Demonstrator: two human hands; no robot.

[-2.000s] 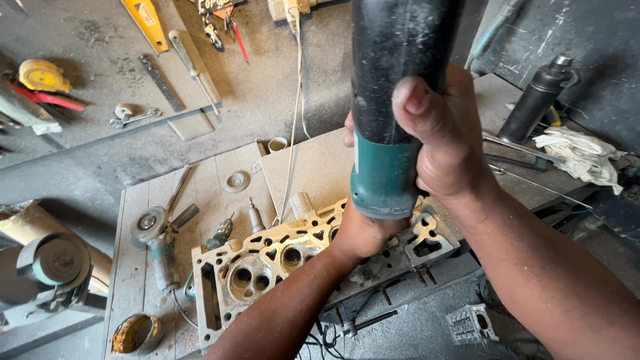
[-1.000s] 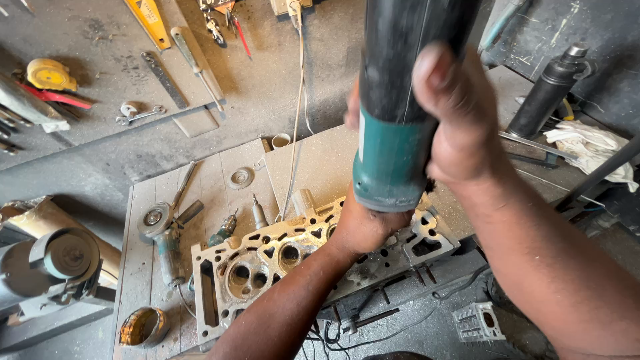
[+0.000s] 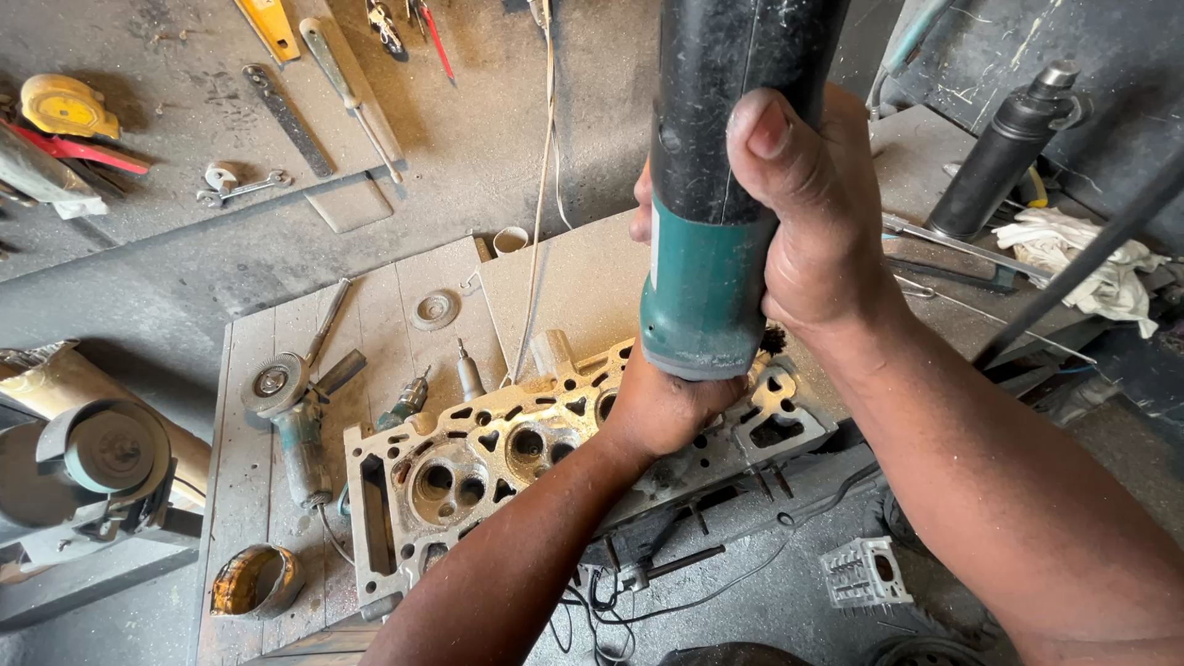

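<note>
My right hand (image 3: 814, 203) grips the black upper body of a teal and black power tool (image 3: 708, 277), thumb across its near side. My left hand (image 3: 671, 402) is at the tool's lower front end, over the cylinder head; the body hides most of its fingers, so its exact hold is partly hidden. Dark wire bristles (image 3: 773, 340) show just right of the tool's lower end. Beneath lies a metal engine cylinder head (image 3: 504, 444), its combustion chambers facing up, its middle covered by my left hand and forearm.
Left on the dusty bench lie an angle grinder with wire wheel (image 3: 301, 444), a smaller tool (image 3: 407, 398) and a tin (image 3: 259, 583). A bench grinder (image 3: 106, 453) stands far left. At right are a black cylinder (image 3: 999, 153) and white cloth (image 3: 1091, 259). Cables hang below the bench.
Both hands stay on the power tool above the cylinder head. The bristles beside the tool's lower end show more plainly now than two seconds ago.
</note>
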